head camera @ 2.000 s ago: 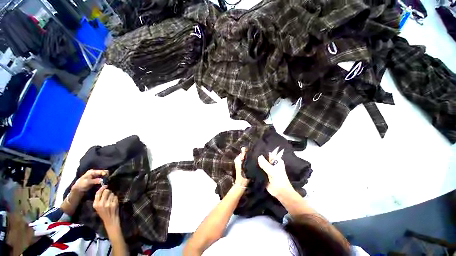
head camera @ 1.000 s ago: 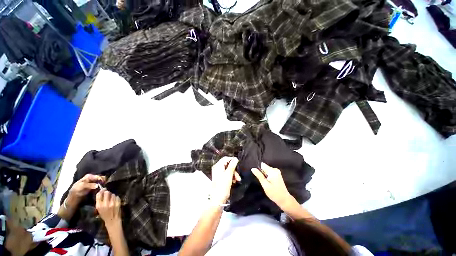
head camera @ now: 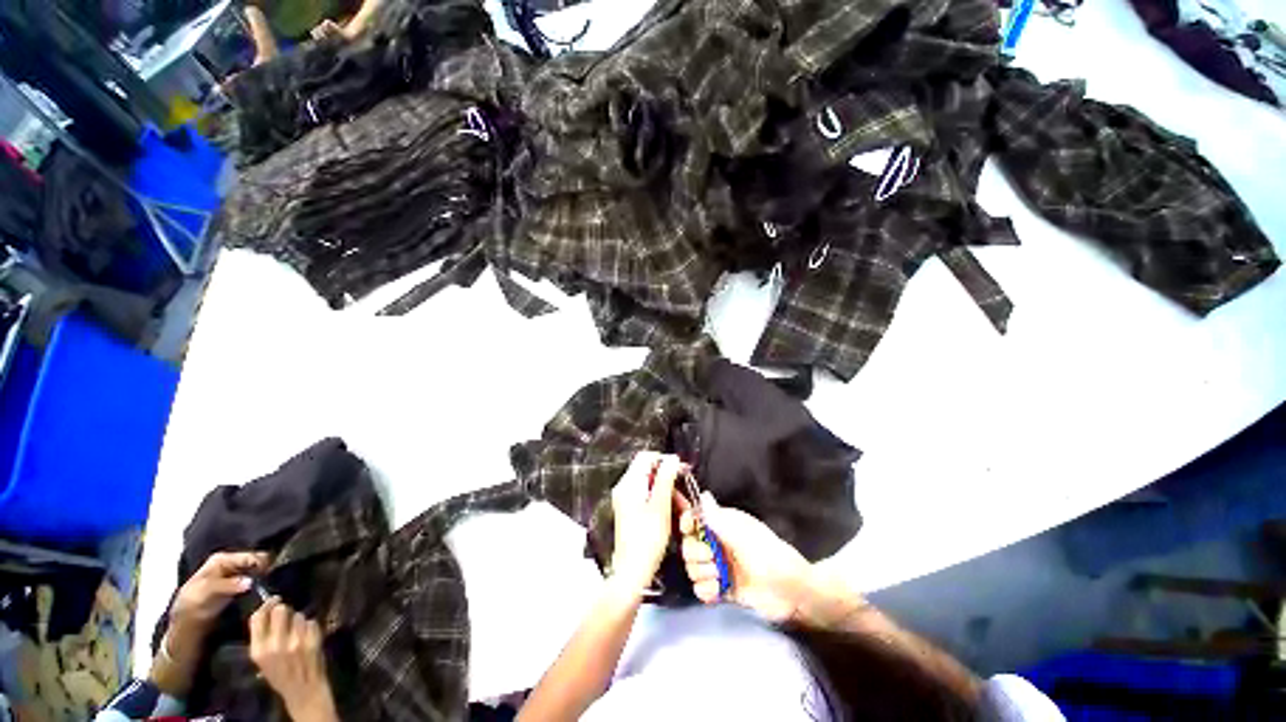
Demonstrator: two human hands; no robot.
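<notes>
A dark plaid garment (head camera: 599, 437) with smooth black lining (head camera: 769, 451) lies bunched at the front middle of the white table. My left hand (head camera: 645, 519) pinches the garment near where plaid meets lining. My right hand (head camera: 741, 564) holds small snips with a blue handle (head camera: 717, 561); their metal tips are beside my left fingertips. Whether the blades touch cloth or thread is too small to tell. Cloth under my hands is hidden.
At left, another person's hands (head camera: 289, 652) work on a plaid garment with black lining (head camera: 282, 497). A large plaid heap (head camera: 607, 226) with white loops spans the table's far side. A blue bin (head camera: 92, 423) stands left. More hands show at the far upper left.
The blue-handled snips now show in my right hand, which has moved in beside my left hand. The lining has been shifted, and the view has turned slightly right.
</notes>
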